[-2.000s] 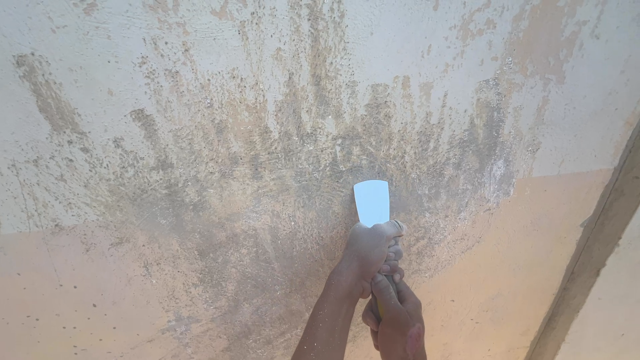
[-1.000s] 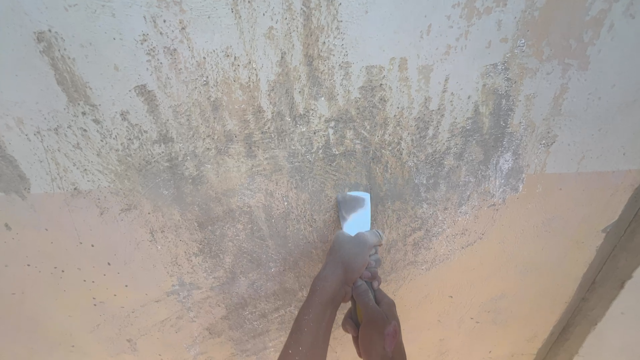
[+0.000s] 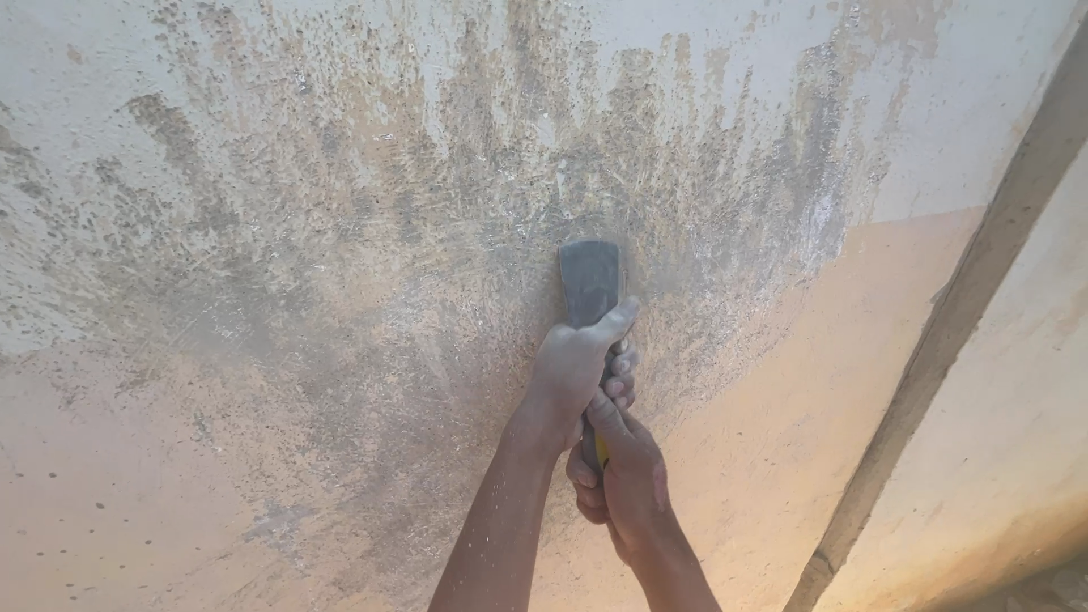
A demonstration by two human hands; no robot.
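Both of my hands grip one scraper [image 3: 589, 276], whose wide metal blade points up the wall and lies against or very close to its surface. My left hand [image 3: 582, 365] closes around the upper part of the handle, just below the blade, with the thumb along the right side. Below it, my right hand [image 3: 620, 476] is wrapped around the lower handle, where a strip of yellow shows. Dust coats the left hand. Around the blade, the painted wall [image 3: 459, 195] is rough, stained grey and brown, and scratched.
White paint [image 3: 926, 153] covers the upper wall and peach paint [image 3: 790, 382] the lower part. A grey-brown strip [image 3: 952, 314] slants down the right side, with more pale wall beyond it. Some rubble [image 3: 1054, 591] shows at the bottom right corner.
The scraper's blade looked bright white two seconds ago and partly shaded one second ago; now it looks dark grey. Both hands have kept their hold on it.
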